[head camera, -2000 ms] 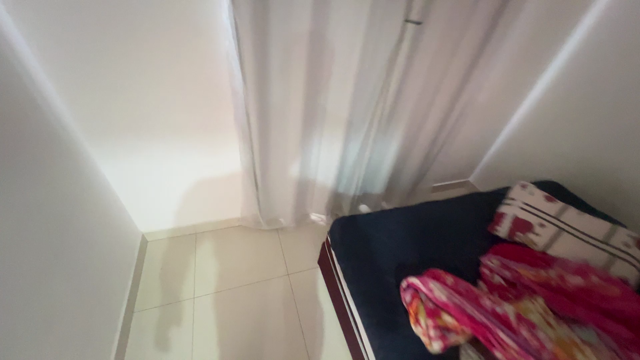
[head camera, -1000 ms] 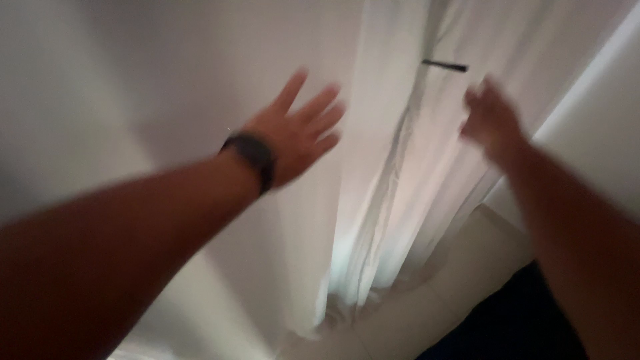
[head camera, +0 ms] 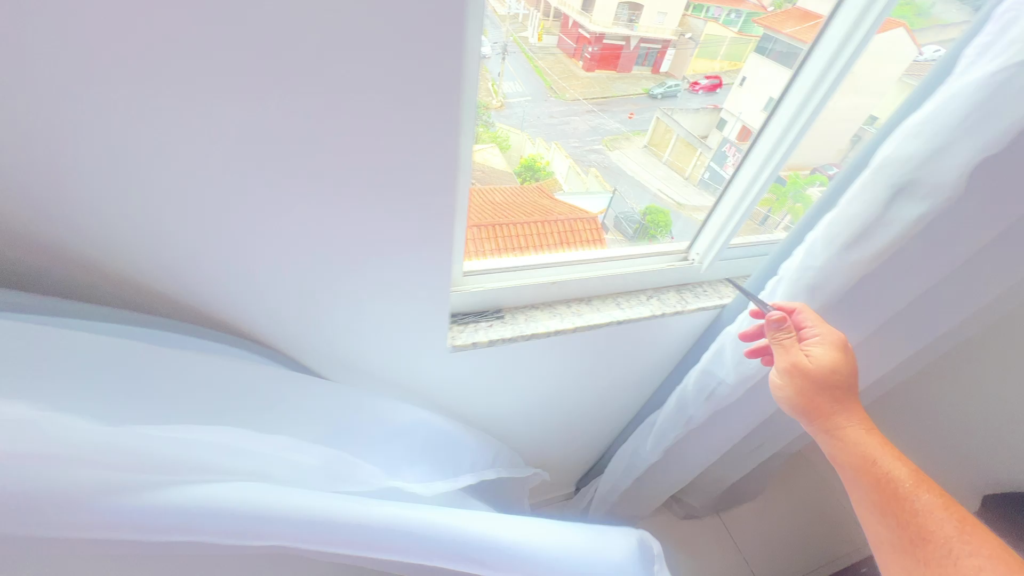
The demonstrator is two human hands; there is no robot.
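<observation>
My right hand (head camera: 808, 360) pinches a thin dark clip-like object (head camera: 750, 296) between thumb and fingers, beside the right white curtain (head camera: 848, 232). The object's tip points up and left, near the right end of the speckled stone sill (head camera: 592, 312). Above that sill stands the white-framed sliding window (head camera: 592, 260), showing a street outside. Across the lower left, the left white curtain (head camera: 240, 480) is swung out from the wall. My left hand is not in view. Several thin dark pieces (head camera: 478, 317) lie at the sill's left end.
A white wall (head camera: 320, 176) fills the upper left and runs below the sill. Pale floor tiles (head camera: 768, 512) show at the lower right between the curtain hem and my forearm. A dark edge (head camera: 1004, 512) juts in at the far right.
The curtains have been parted, uncovering the window and bringing in daylight. My right hand now holds the dark object seen on the curtain before. My left hand has left the view.
</observation>
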